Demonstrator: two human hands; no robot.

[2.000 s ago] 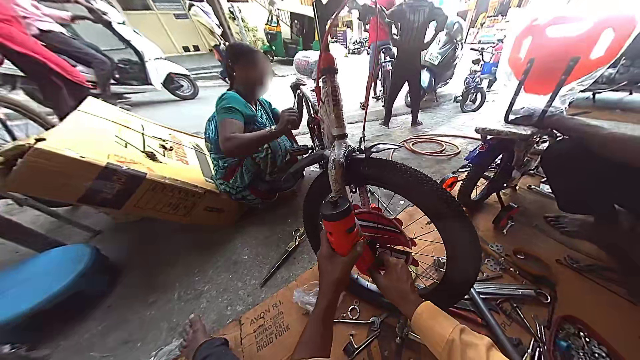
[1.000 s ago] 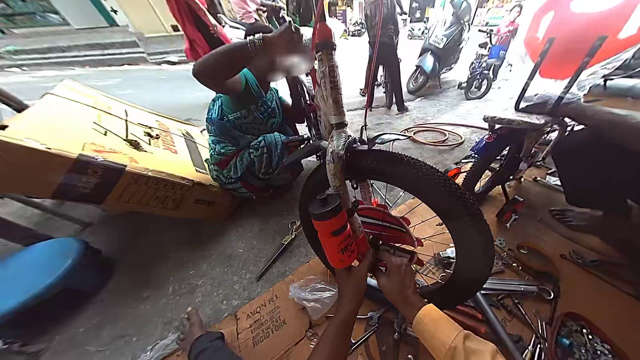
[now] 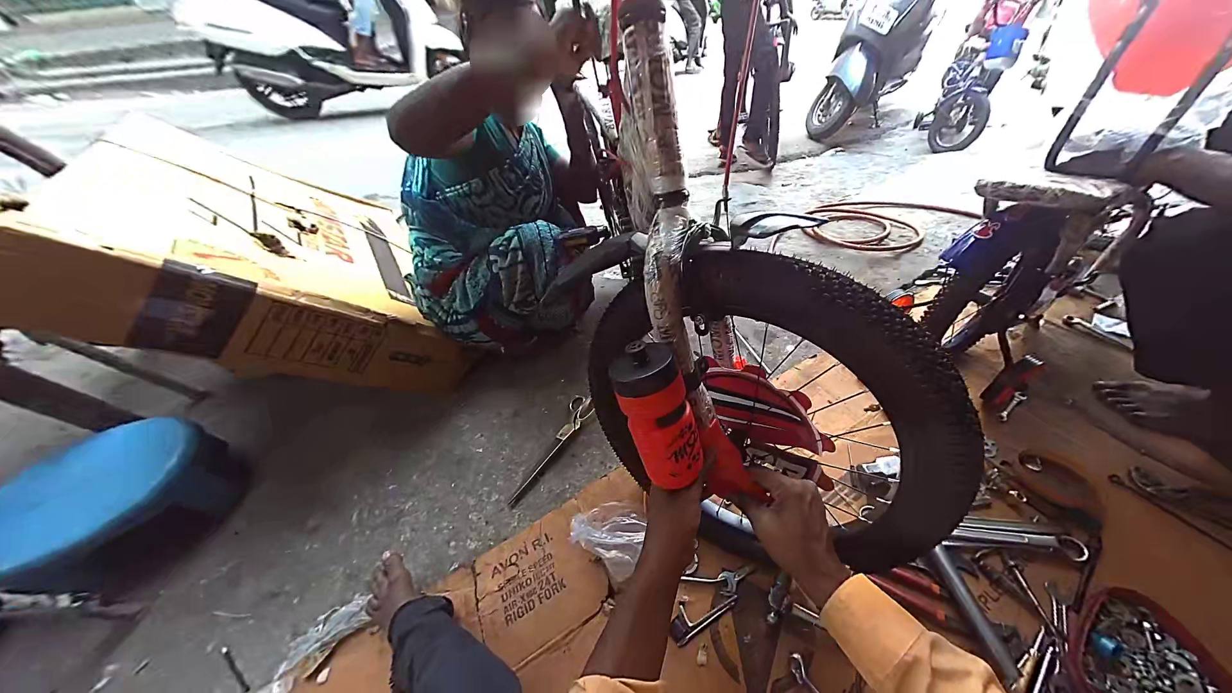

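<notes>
A red water bottle (image 3: 664, 423) with a black cap stands nearly upright against the plastic-wrapped fork leg (image 3: 666, 279) of a bicycle. My left hand (image 3: 677, 508) is just under and behind the bottle, its fingers mostly hidden, so its grip is unclear. Beside it my right hand (image 3: 791, 525) has its fingers at the lower end of a red holder (image 3: 729, 462) on the fork leg; what they pinch cannot be made out. The black knobbly tyre (image 3: 934, 423) is right behind, with a red disc-shaped cover (image 3: 760, 409) at the wheel's middle.
Scissors (image 3: 553, 450) lie on the ground left of the wheel. Spanners (image 3: 1020, 535) and a tray of small metal parts (image 3: 1145, 640) are at the lower right on cardboard (image 3: 529, 602). A person (image 3: 491, 212) squats beyond the wheel, near a large carton (image 3: 192, 279). A blue stool (image 3: 96, 491) stands left.
Two seconds ago my hands were on the same part of the fork, beside the bottle. The squatting person's arm has risen from a lowered position. The view has shifted slightly.
</notes>
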